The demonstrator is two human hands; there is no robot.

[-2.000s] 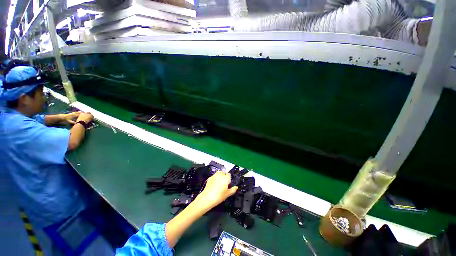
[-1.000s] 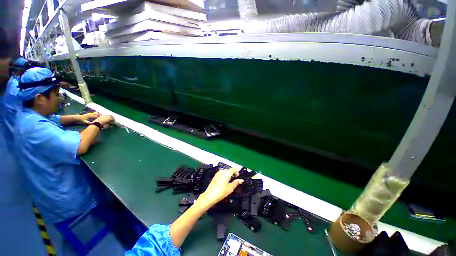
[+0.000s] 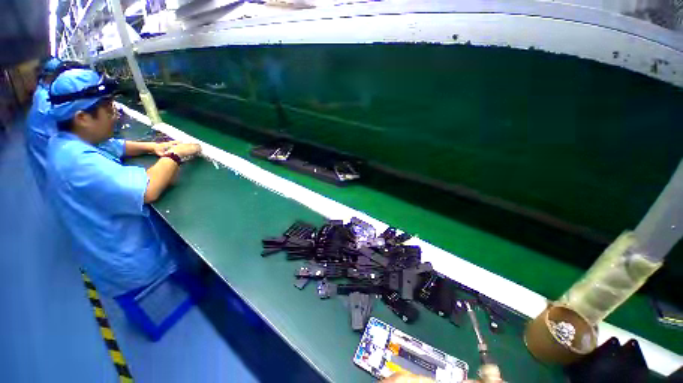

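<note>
An open phone unit (image 3: 408, 355), white-edged with orange and dark patches, lies on the green bench at bottom centre. My left hand (image 3: 408, 378) shows only as fingers at the phone's lower edge, cut off by the frame; its grip is hidden. My right hand (image 3: 490, 373) is just inside the bottom edge, mostly cut off, holding a soldering iron (image 3: 481, 344). The iron's thin tip points up and away, right of the phone. A large loose heap of black plastic parts (image 3: 359, 262) lies beyond the phone, with a shiny pale patch on top.
A tan round cup (image 3: 539, 336) with whitish bits stands at the foot of a yellow-wrapped post (image 3: 614, 280). Angular black objects (image 3: 614, 363) are right of it. A white strip (image 3: 479, 277) borders the green belt, which carries a black tray (image 3: 307, 164). A worker (image 3: 105, 194) sits at left.
My left hand has left the black heap and now shows at the phone's lower edge. The soldering iron has come into view at the right. The view has turned, showing more of the phone.
</note>
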